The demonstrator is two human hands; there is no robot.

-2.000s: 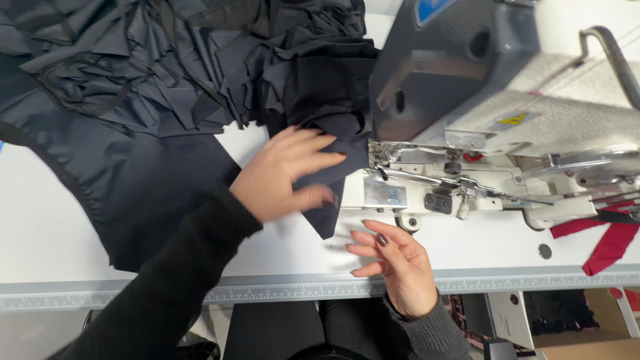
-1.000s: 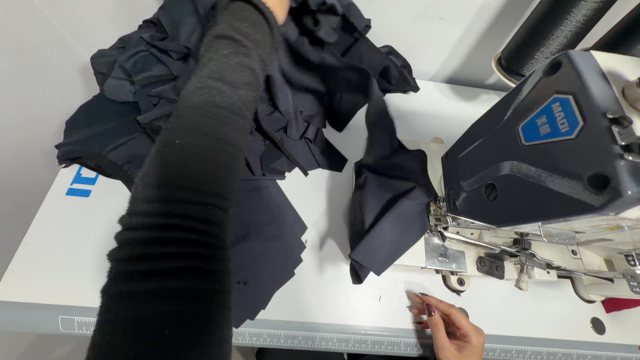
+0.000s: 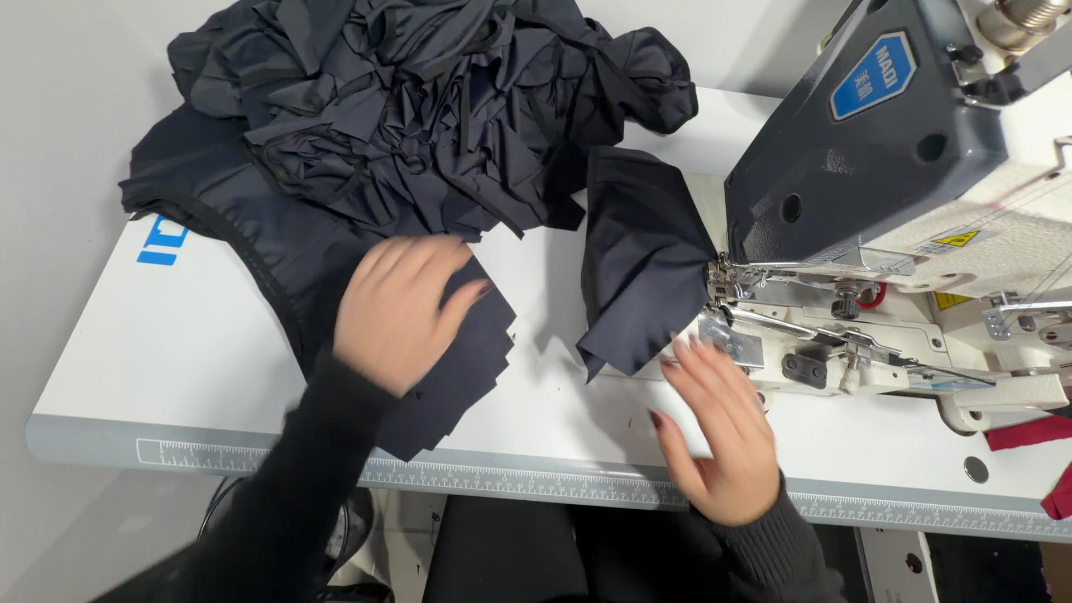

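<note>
My left hand (image 3: 406, 310) lies over a stack of dark cut fabric pieces (image 3: 465, 368), fingers slightly bent and a little blurred; whether it grips the top piece cannot be told. My right hand (image 3: 720, 427) is just below the MAQI sewing machine's needle area, fingers apart, its fingertips close to a dark fabric piece (image 3: 641, 268). That piece lies with its right edge at the presser foot (image 3: 724, 280) and its lower corner folded. A large heap of crumpled dark fabric (image 3: 402, 117) rests behind my left hand.
The sewing machine head (image 3: 871, 142) rises at the right. A ruler strip (image 3: 536, 490) runs along the front edge of the white table (image 3: 201, 352). Red fabric strips (image 3: 1030, 431) lie at the far right. A grey wall stands behind and to the left.
My left arm was stretched toward the back over the heap a second ago; the hand has come back to the stacked pieces. My right hand has moved up, closer to the fabric at the machine.
</note>
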